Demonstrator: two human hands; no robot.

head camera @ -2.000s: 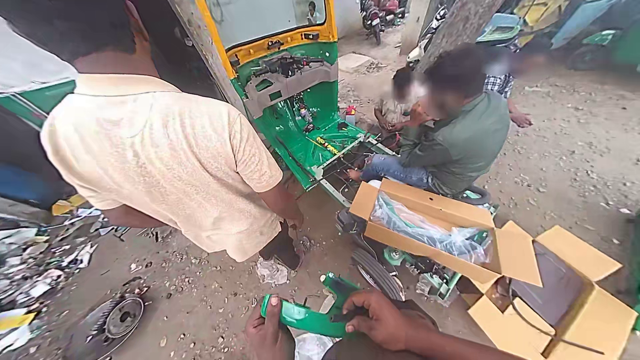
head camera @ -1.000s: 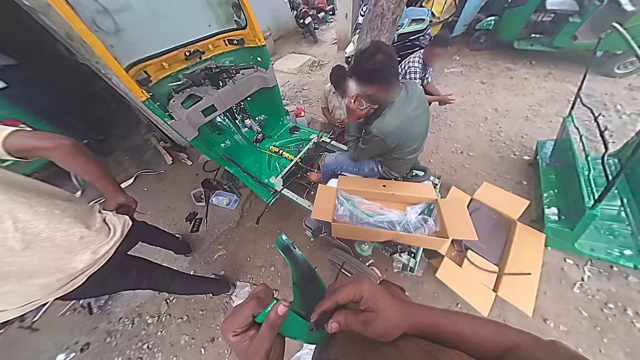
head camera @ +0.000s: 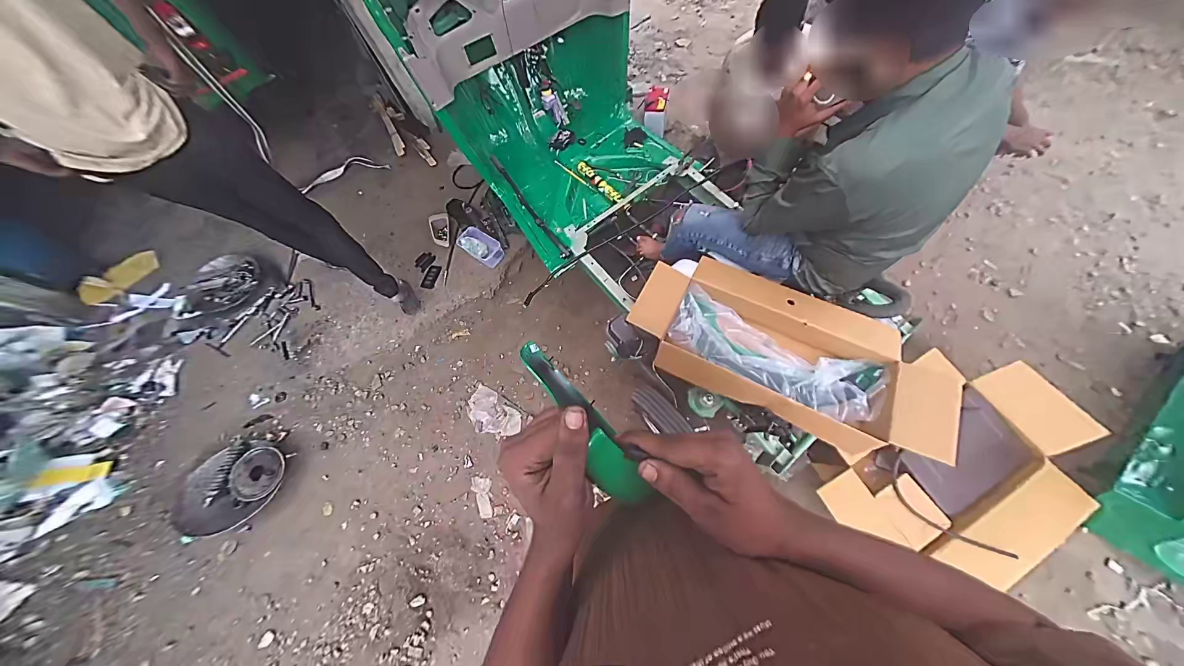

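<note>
A glossy green curved part (head camera: 615, 467), plastic or painted metal, is held close to my lap. My left hand (head camera: 552, 462) grips it near the middle, thumb on top, and its narrow end points up and away. At the wider lower end my right hand (head camera: 708, 481) pinches a small dark piece against the edge; what that piece is cannot be told. Beyond my hands, to the right, an open cardboard box (head camera: 772, 393) holds plastic-wrapped green parts (head camera: 772, 356). Beside it a second open box (head camera: 1004, 546) contains a dark flat panel (head camera: 971, 449).
Ahead stands the green body of a vehicle (head camera: 499, 120) with exposed frame rails. A person in a green shirt (head camera: 897, 166) sits at its right; another person's leg (head camera: 287, 217) is at left. A round finned metal part (head camera: 236, 486), bolts (head camera: 268, 314) and scraps lie on the ground.
The green part has turned in my hands, its narrow end now pointing up and left. The person in the light shirt, bent beside the vehicle two seconds ago, has moved left. The view has shifted.
</note>
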